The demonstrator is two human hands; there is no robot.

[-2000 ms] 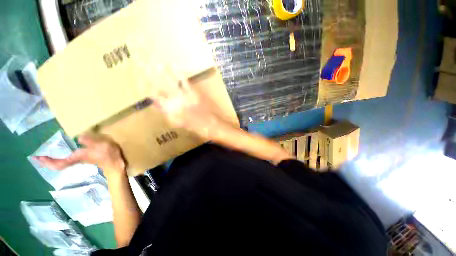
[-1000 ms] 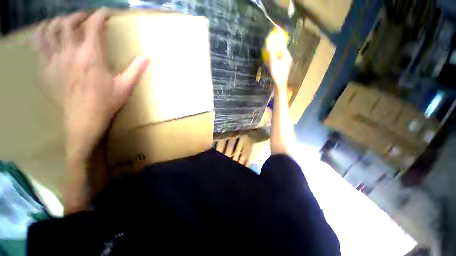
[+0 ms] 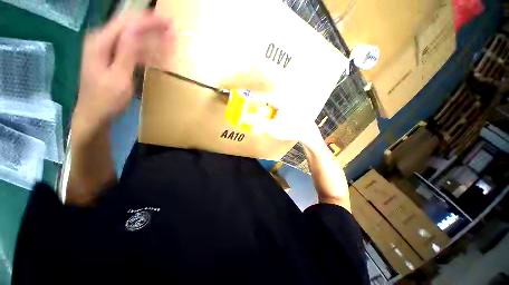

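Note:
The brown carton [image 3: 190, 119] is in front of my torso with its top flaps folded over and a dark seam between them. "AA10" is printed on both sides of the seam. My right hand [image 3: 282, 125], partly washed out by glare, holds the yellow packing tape roll [image 3: 239, 108] at the seam. My left hand [image 3: 125, 53] is blurred over the carton's left edge. Its fingers are bent, and I cannot tell whether it holds anything.
Bubble bags [image 3: 25, 72] lie on the green table [image 3: 64, 42] at left. The wrapped stand [image 3: 346, 100] is beyond the carton, with an orange piece [image 3: 334, 148] near its edge. A larger carton [image 3: 390, 44] is at upper right. Stacked cartons [image 3: 390, 211] and pallets [image 3: 466, 106] are farther right.
My right hand has brought the tape roll from the wrapped stand to the carton's seam. My left hand has moved from the flap top to the carton's left edge. The view has turned.

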